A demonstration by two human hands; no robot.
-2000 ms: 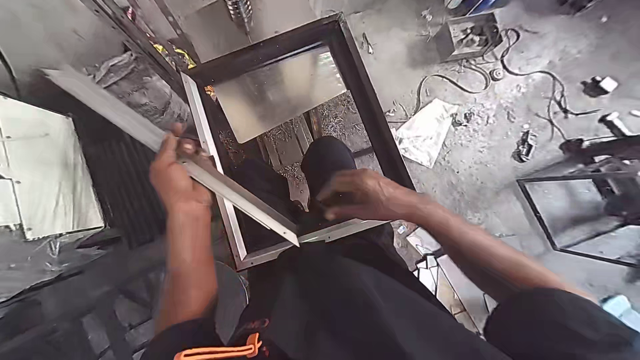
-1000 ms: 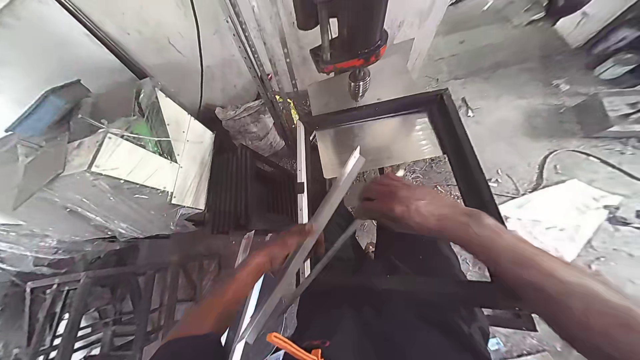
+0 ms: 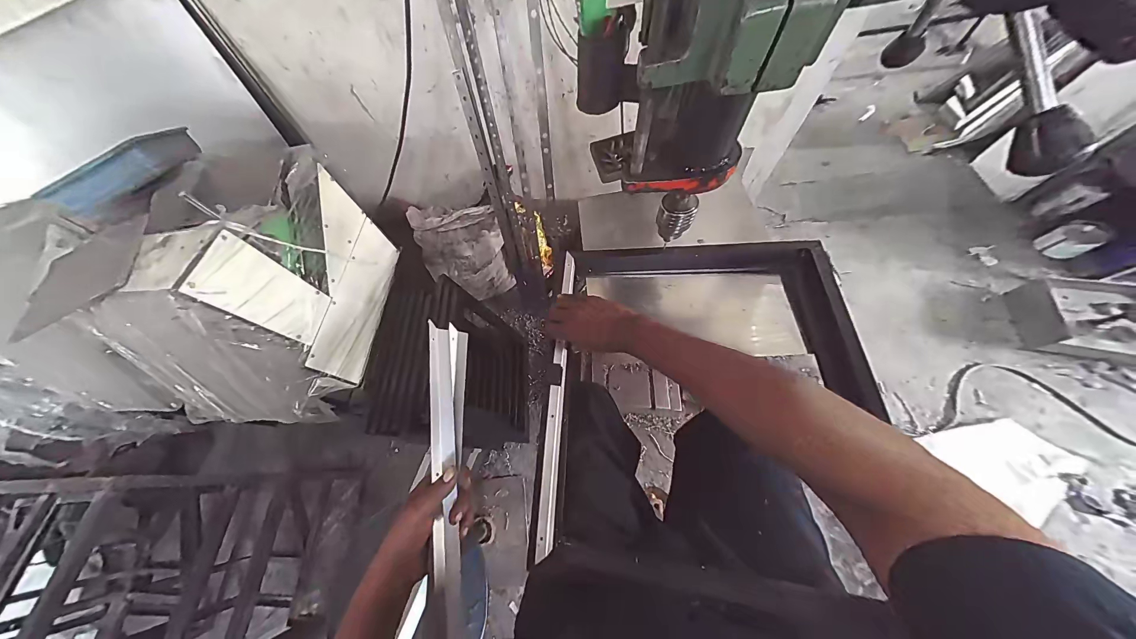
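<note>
My left hand (image 3: 444, 506) is closed around light metal angle strips (image 3: 448, 382), held upright in view left of a dark metal frame (image 3: 843, 328). Another pale drilled strip (image 3: 552, 453) lies along the frame's left side. My right hand (image 3: 590, 322) rests at the upper part of that strip, fingers bent over its edge; whether it grips the strip is not plain. Beyond the frame's far side hangs a drill press chuck (image 3: 677, 216) with a bit. A shiny metal plate (image 3: 701, 311) shows through the frame's opening, above my legs.
Plastic-wrapped metal boxes (image 3: 240, 328) stand at the left, beside a stack of dark ribbed metal parts (image 3: 444, 373). Perforated uprights (image 3: 497, 115) lean near the wall. A dark metal rack (image 3: 177, 550) is at lower left. A cable (image 3: 1003, 368) and white sheet (image 3: 1003, 461) lie at right.
My left hand has moved left, away from the frame, with the strips. My right hand has moved from over the frame's opening to its left side. The view has shifted, showing more of the drill press.
</note>
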